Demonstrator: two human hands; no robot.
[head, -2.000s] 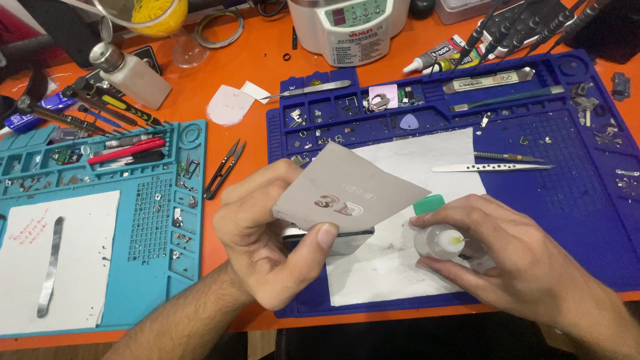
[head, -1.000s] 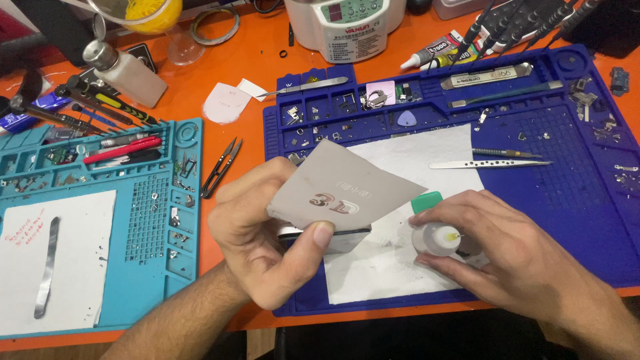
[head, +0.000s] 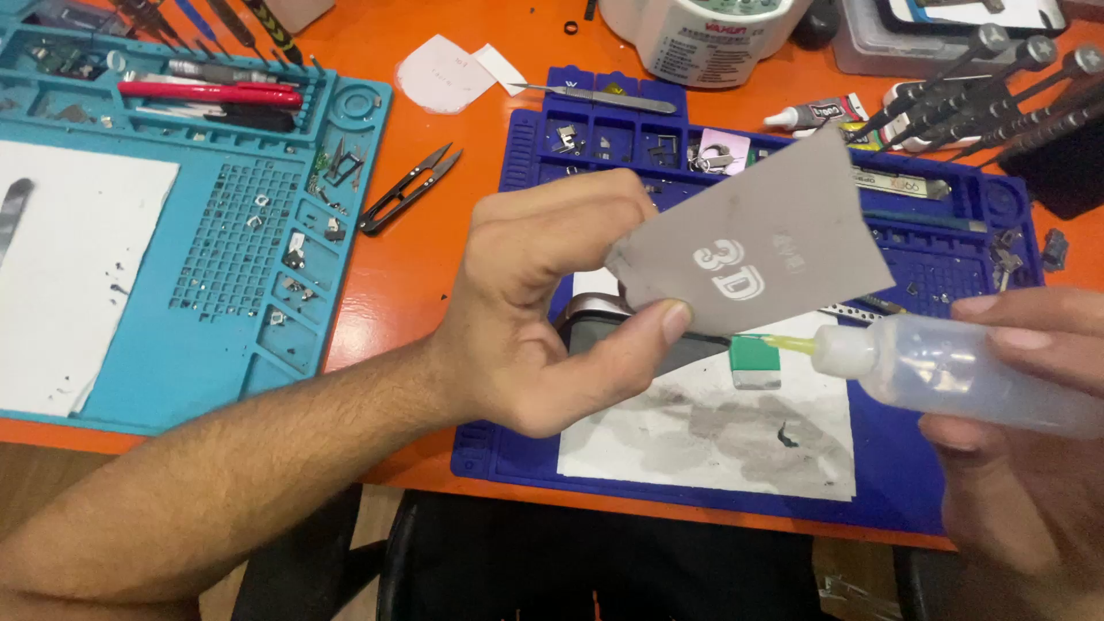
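My left hand (head: pixel 552 293) grips a dark, metal-rimmed device (head: pixel 595 332), probably a phone, together with a thin grey card (head: pixel 776 233) marked "3D". The card stands up at an angle from the device. In my right hand (head: pixel 1018 414) is a translucent plastic squeeze bottle (head: pixel 940 371), tilted sideways. Its yellowish needle tip points left, close to the lower edge of the card and the end of the device; whether it touches is unclear. Behind lies a green and white block (head: pixel 755 362) on stained white paper (head: pixel 716 440). The fingers partly hide the device.
Beneath the paper is a blue silicone repair mat (head: pixel 517 431) with small parts in its compartments. A teal mat (head: pixel 207 379) lies left, thread snips (head: pixel 410 190) between the mats. A scalpel (head: pixel 608 97), glue tubes (head: pixel 815 112), upright screwdrivers (head: pixel 975 95) and a white machine (head: pixel 707 39) stand or lie behind.
My right hand has moved right and turned the bottle from its upright-looking pose to sideways, its tip now near the card. My left hand keeps its hold. The view has shifted closer.
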